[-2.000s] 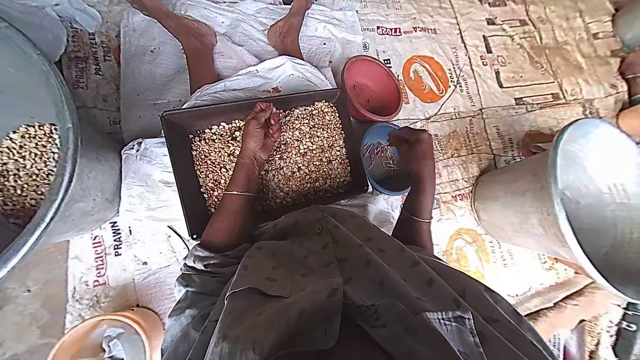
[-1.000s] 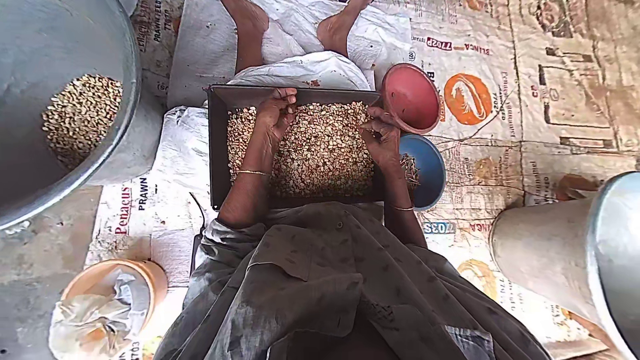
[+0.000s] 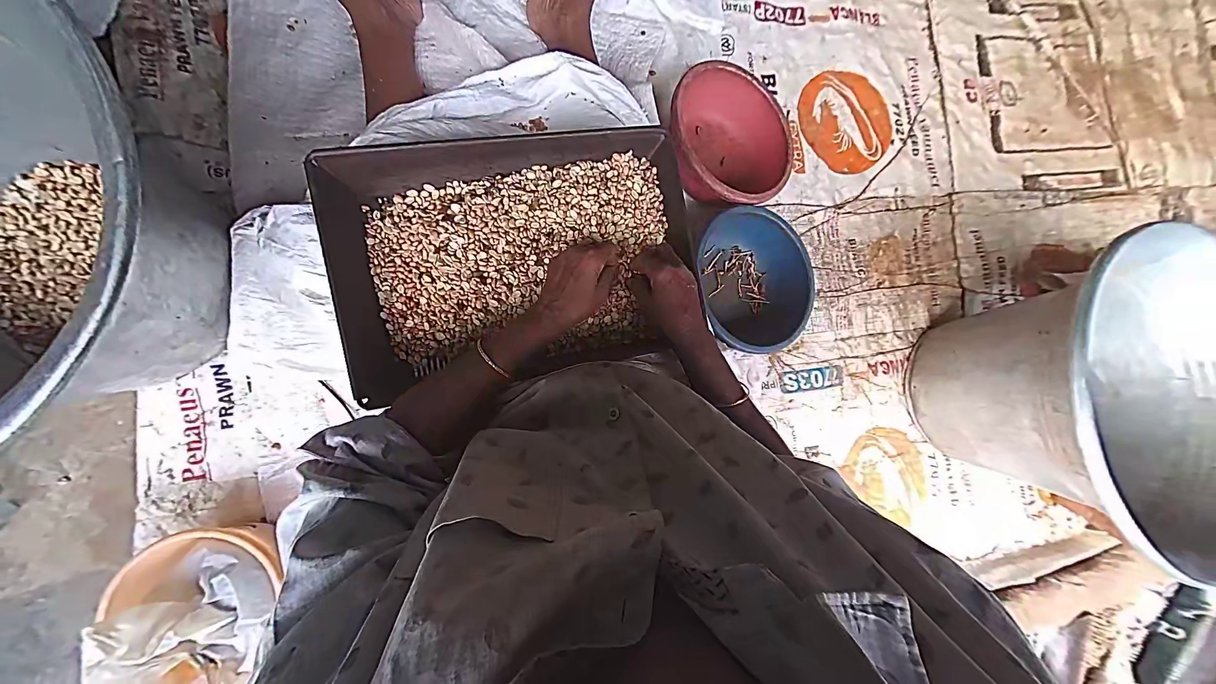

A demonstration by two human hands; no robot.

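Observation:
A dark rectangular tray (image 3: 332, 275) rests on my lap, spread with small pale split nuts or seeds (image 3: 456, 256). Over the right part of this heap, my left hand (image 3: 579, 280) is low, its fingers touching or just above the pieces. Close beside it, my right hand (image 3: 662, 280) has bent fingers near the tray's right side. The fingertips of both hands nearly meet; whether anything small is between them cannot be seen. Right of the tray stands a blue bowl (image 3: 774, 323) with thin brown bits inside, and a red bowl (image 3: 731, 133) is just above it.
A large metal tub (image 3: 119, 237) with more pale pieces stands at the left. An orange bucket (image 3: 190, 551) with plastic bags is at lower left. A large metal pot (image 3: 997, 380) lies tilted at the right. Printed woven sacks (image 3: 855, 323) cover the floor; bare feet (image 3: 560, 19) are at the top.
Two seconds ago my right hand was over the blue bowl; it is now over the tray, beside my left hand. My left hand has come down from the tray's upper part toward the right side.

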